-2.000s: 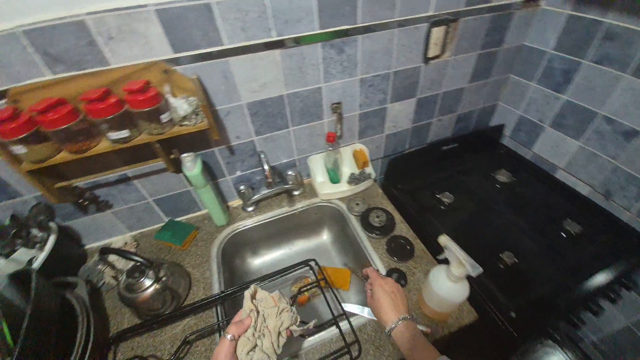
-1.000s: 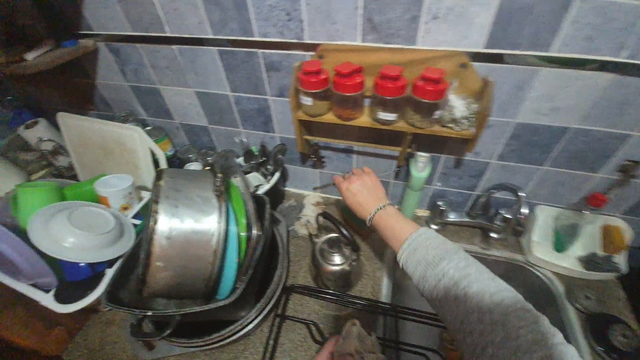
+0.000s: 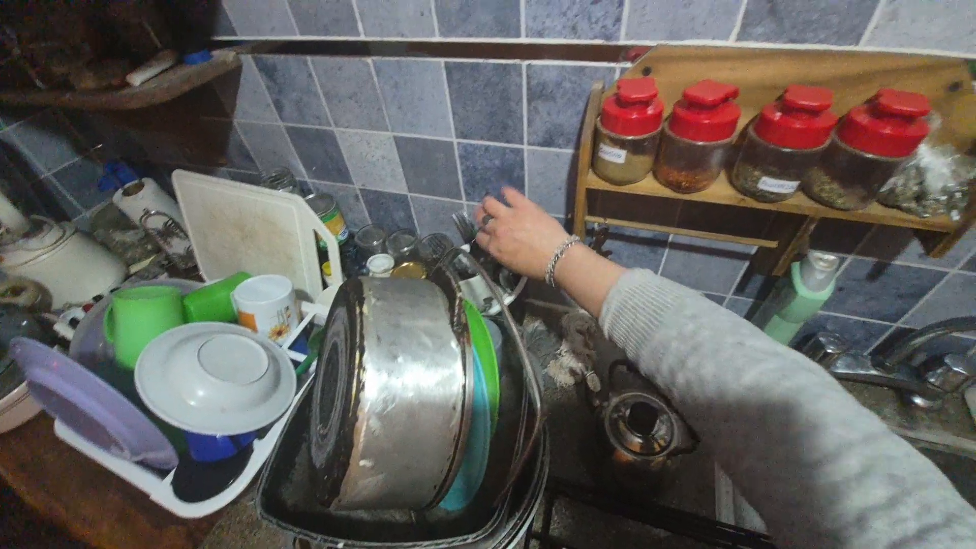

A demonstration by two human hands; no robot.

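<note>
My right hand (image 3: 522, 231) reaches across the counter to the cutlery holder (image 3: 482, 288) against the tiled wall, its fingers over the utensils. Fork tines (image 3: 463, 225) show beside the fingertips; whether the hand grips anything cannot be told. Below and left of it, a large metal pot (image 3: 408, 389) lies on its side in a black roasting pan (image 3: 286, 499), with green and blue plates (image 3: 471, 435) behind it. A metal kettle (image 3: 644, 427) stands below my forearm. My left hand is out of view.
A white dish rack (image 3: 187, 503) with cups and plates stands at left, before a white cutting board (image 3: 244, 229). A wooden spice shelf (image 3: 686, 200) holds several red-lidded jars. A green bottle (image 3: 797, 301) and the faucet (image 3: 900, 366) are at right; black grate bars (image 3: 656, 515) lie below.
The view has swung left from the sink. My right hand, earlier over the sink and then below the spice shelf, is now at the cutlery holder. My left hand and its cloth have left view.
</note>
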